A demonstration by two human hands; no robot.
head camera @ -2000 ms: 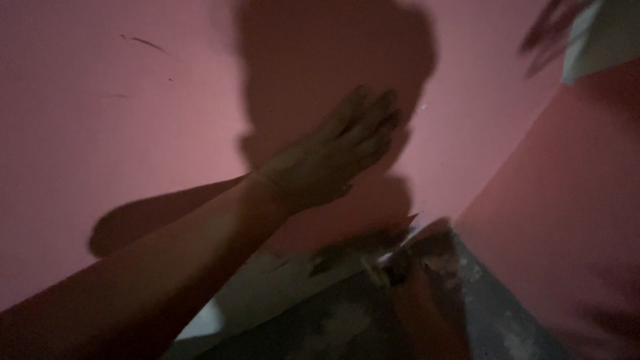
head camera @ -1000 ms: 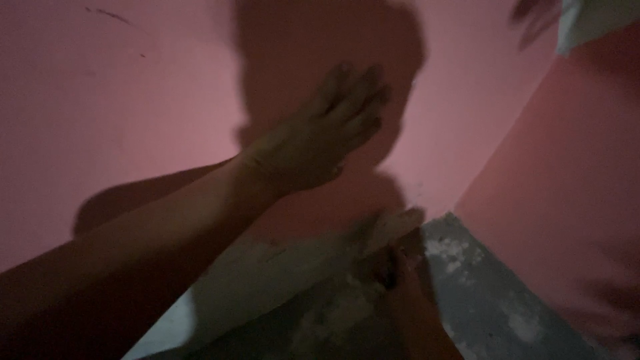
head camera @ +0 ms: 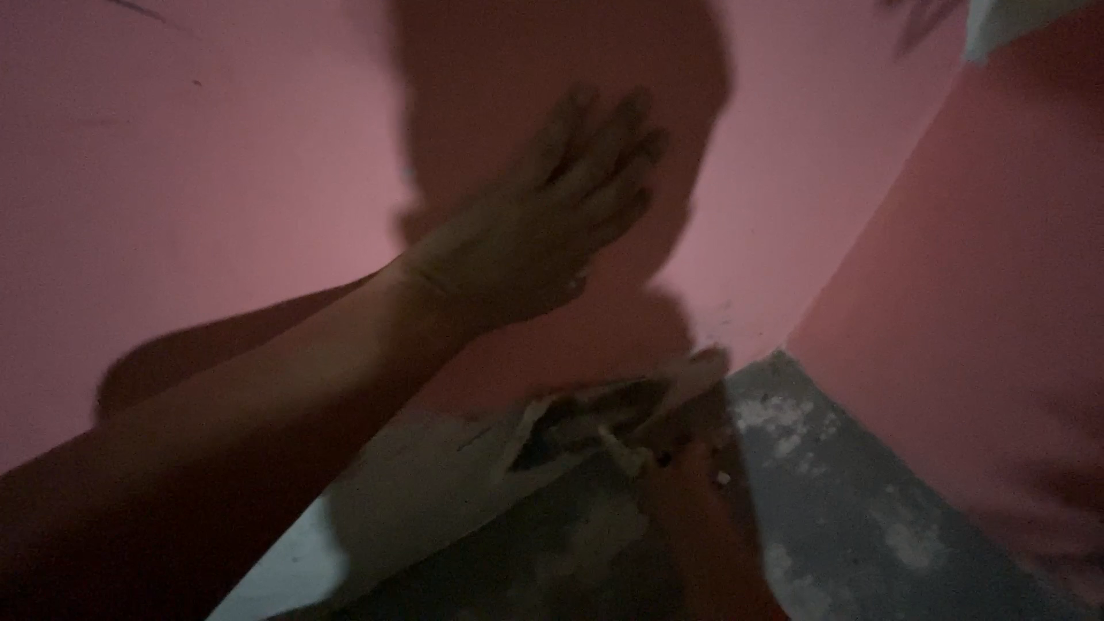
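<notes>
My left hand lies with its palm against the pink wall, fingers a little apart, in deep shadow. Lower down, near the foot of the wall, my right hand is dim and blurred. Beside its fingers is a dark, ragged patch with a pale, torn-looking edge. A pale, narrow strip slants above the hand; whether it is a held tool or loose wall coating, I cannot tell. What the right fingers grip is hidden by shadow.
A second pink wall meets the first at a corner on the right. Grey, white-stained floor runs along both. A pale unpainted band lines the wall's foot. A whitish surface shows at the upper right.
My left hand has stayed against the wall. The ragged patch beside my right hand shows now but was not distinct one second ago.
</notes>
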